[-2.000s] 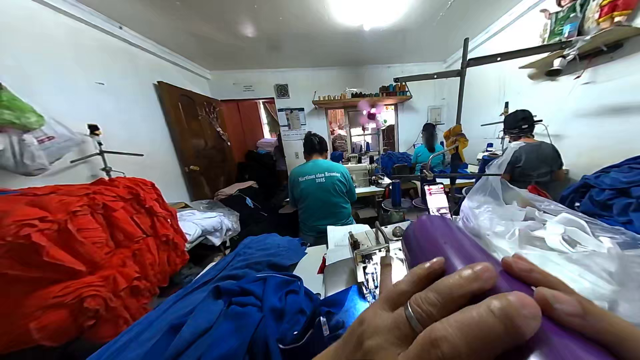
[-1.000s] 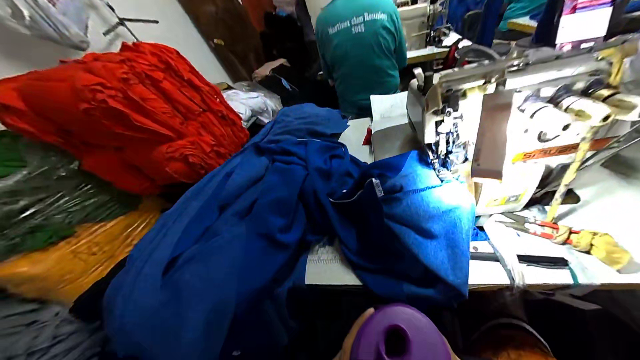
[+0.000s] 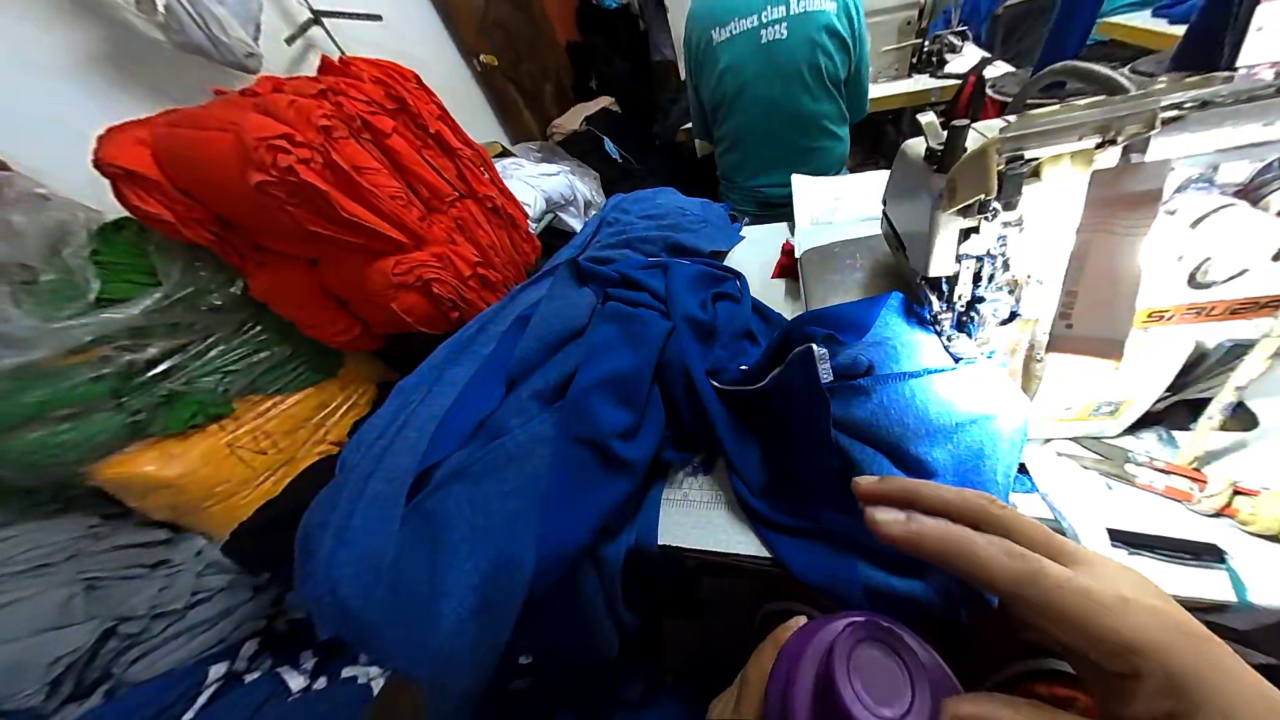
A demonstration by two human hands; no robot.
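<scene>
A purple container (image 3: 868, 668) with a round, recessed end stands out at the bottom edge. My left hand (image 3: 757, 672), mostly cut off by the frame, wraps its left side. My right hand (image 3: 1080, 590) reaches in from the lower right with fingers spread; its lowest finger is close to the container, and whether it touches cannot be told. Beyond the fingertips, blue fabric (image 3: 590, 400) lies heaped over the sewing table, part of it lit under the needle area of an industrial sewing machine (image 3: 975, 260).
Red-handled scissors (image 3: 1150, 475) and a black strip (image 3: 1165, 547) lie on the table at right. Stacked red fabric (image 3: 350, 200), a yellow plastic bundle (image 3: 245, 445) and grey fabric (image 3: 110, 590) fill the left. A person in a teal shirt (image 3: 775, 90) is ahead.
The view has swung down toward the table. Two seconds ago both hands lay on the purple container; now my right hand is spread beside it, where one second ago it was not visible.
</scene>
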